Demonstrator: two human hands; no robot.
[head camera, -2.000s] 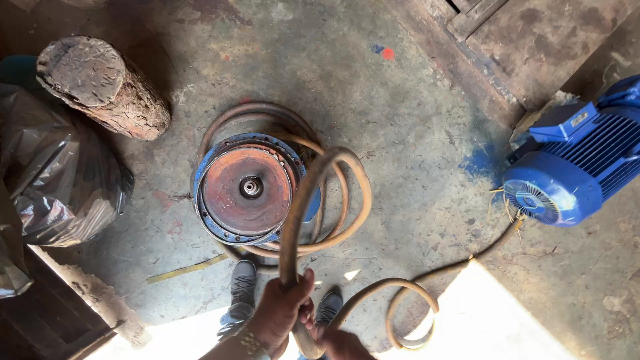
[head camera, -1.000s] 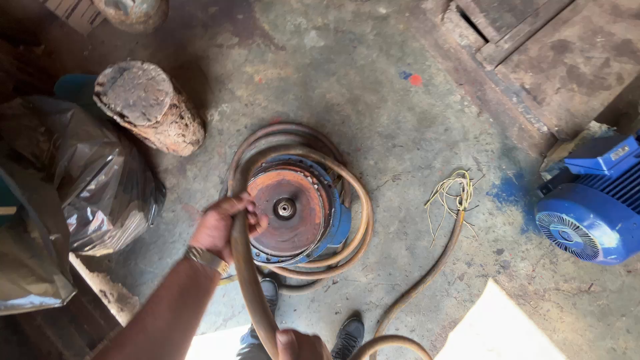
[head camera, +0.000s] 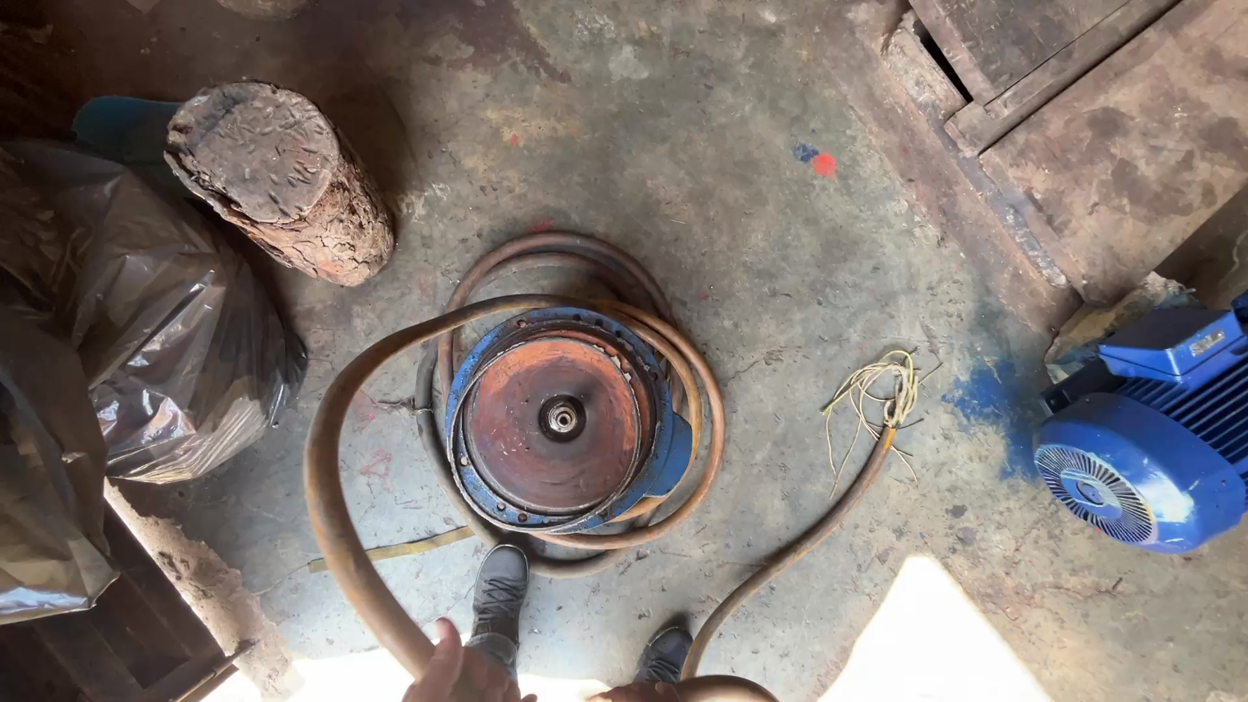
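A thick brown sheathed cable (head camera: 336, 487) arches from the coils around a round blue-rimmed machine (head camera: 561, 419) down to my left hand (head camera: 463, 673), which is closed on it at the bottom edge. My right hand (head camera: 639, 692) shows only a sliver at the same edge, against another stretch of cable (head camera: 726, 688); its grip is cut off by the frame. That cable runs up along the floor to a frayed end with thin yellowish wires (head camera: 882, 390). The machine has a rusty red disc face and a central shaft, and cable loops lie around it.
A blue electric motor (head camera: 1141, 468) lies at the right. At the upper left stand a log (head camera: 283, 185) and dark plastic bags (head camera: 185, 322). My shoes (head camera: 500, 590) are just below the machine. A wooden structure (head camera: 1063, 88) occupies the upper right.
My left hand has moved from beside the disc down to the bottom edge with the cable. The frayed cable end, near the motor two seconds ago, lies farther from it.
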